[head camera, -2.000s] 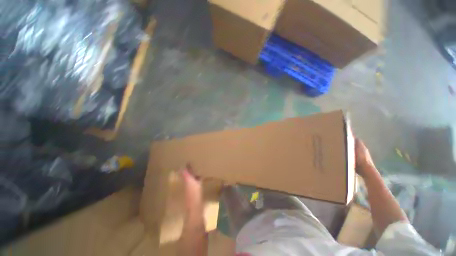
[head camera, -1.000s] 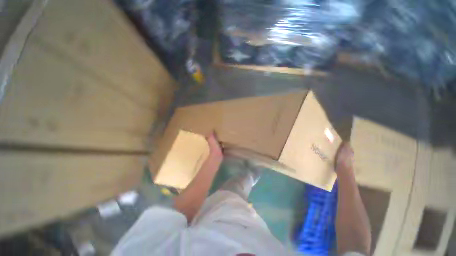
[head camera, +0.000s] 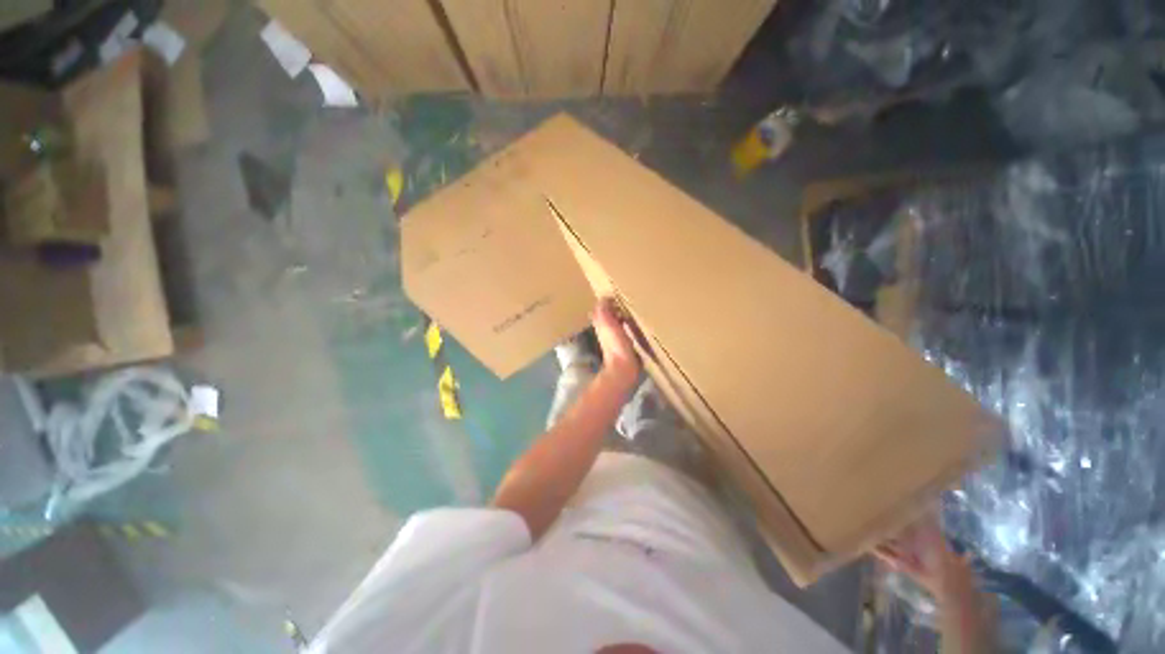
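A large brown L-shaped carton (head camera: 792, 371) is held up in front of my body, its long part running to the lower right and its other end at the upper left, with small dark print on that end. My left hand (head camera: 613, 342) grips the carton's edge at the inner corner. My right hand (head camera: 922, 556) is at the far lower-right end, partly hidden by the carton; its fingers are at the lower edge.
Tall standing cartons (head camera: 537, 45) are at the top. Stretch-wrapped stock (head camera: 1073, 345) is at the right. Open scrap boxes (head camera: 121, 217) and pale loose strapping (head camera: 121, 428) are at the left. White papers (head camera: 284, 49) and yellow tape pieces lie on the floor.
The view has turned: the standing cartons are now at the top and the wrapped stock at the right. The blue pallet is out of view. Both hands still hold the carton, now slanting down right.
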